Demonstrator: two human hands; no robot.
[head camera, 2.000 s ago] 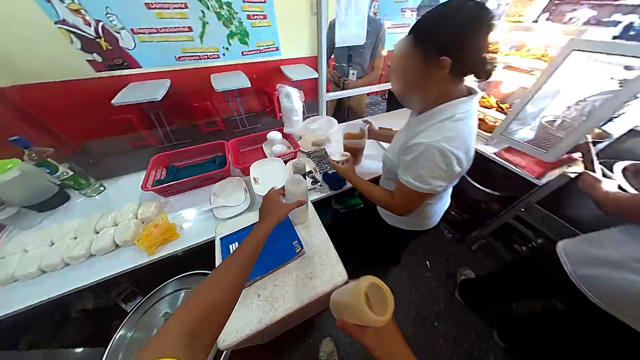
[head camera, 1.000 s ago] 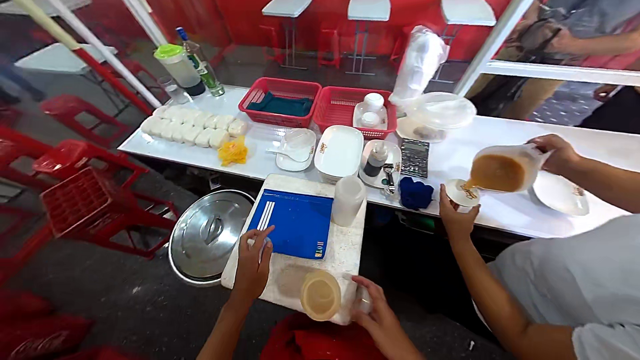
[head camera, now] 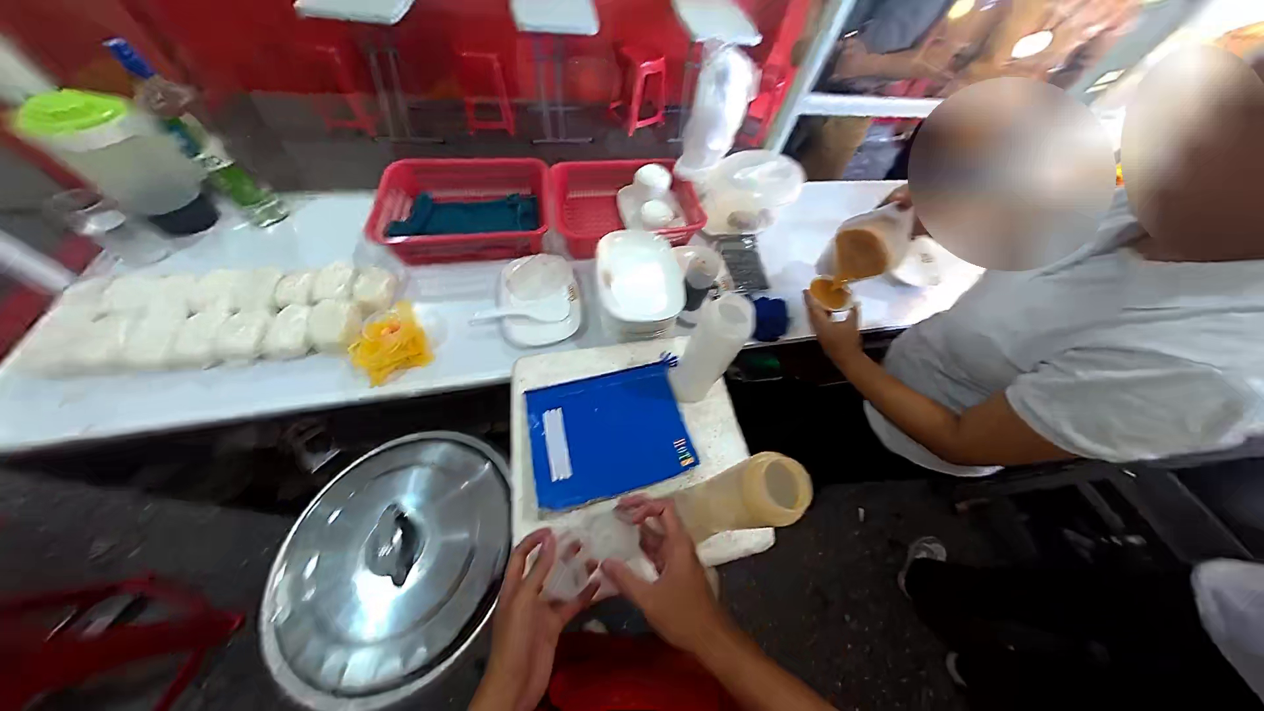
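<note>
My left hand (head camera: 538, 602) and my right hand (head camera: 671, 583) are around a clear, thin plastic item (head camera: 597, 548) at the near edge of a white foam box lid (head camera: 726, 434); its exact kind is unclear. A yellowish translucent plastic bottle (head camera: 746, 497), open at its mouth, stands or leans just right of my right hand. A blue notebook (head camera: 607, 434) lies on the white lid, beyond my hands. Near the notebook's far right corner stands a whitish plastic bottle (head camera: 713, 346). A large round metal lid (head camera: 390, 573) is to the left of my left hand.
A white counter (head camera: 454, 341) carries red plastic baskets (head camera: 459, 247), stacked white dishes (head camera: 640, 281), white wrapped bundles (head camera: 247, 316), a yellow plastic bag (head camera: 392, 346) and a pitcher (head camera: 128, 163). At right, a person (head camera: 1066, 365) pours brown sauce from a container into a small cup.
My hands have come together around the clear plastic item. The yellowish bottle, in my right hand two seconds ago, now stands free of it. The view has shifted.
</note>
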